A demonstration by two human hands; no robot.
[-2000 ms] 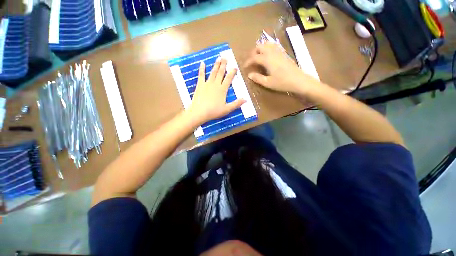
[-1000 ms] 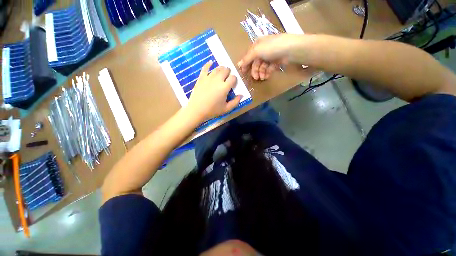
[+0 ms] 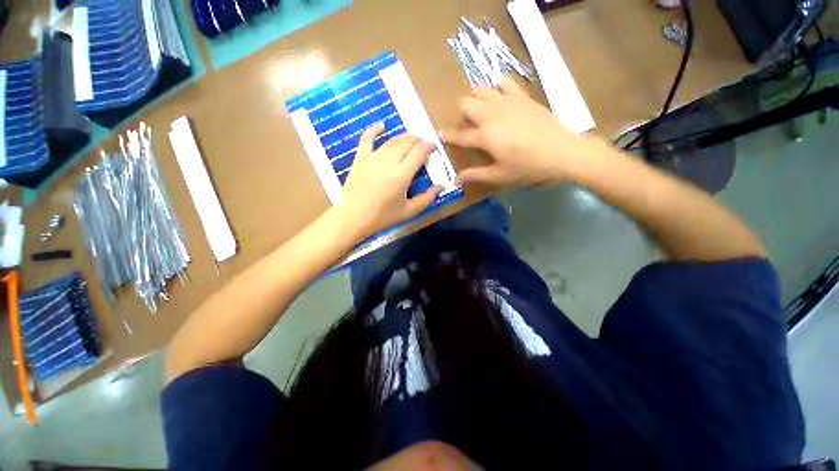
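Blue solar cells (image 3: 354,115) with pale lines lie on the brown tabletop in front of me. A white strip (image 3: 414,109) lies along their right side and another white strip (image 3: 316,152) along their left side. My left hand (image 3: 384,180) rests on the lower part of the cells, its fingertips by the right strip. My right hand (image 3: 506,133) is at the right edge of the cells, with thumb and forefinger reaching to the strip. Whether it holds a thin ribbon is too small to tell. Short silver ribbons (image 3: 483,55) lie beyond my right hand.
A long silver ribbon bundle (image 3: 136,221) and a parked white strip (image 3: 202,189) lie left. Another white strip (image 3: 552,66) lies right. Striped cell stacks (image 3: 120,51) stand back left on a teal mat (image 3: 262,39). A small cell stack (image 3: 57,327) and orange bar (image 3: 18,345) are near left.
Since the last frame, my right hand has shifted slightly right and its fingers now point left at the strip's edge. My left hand stays on the cells. The view has shifted a little.
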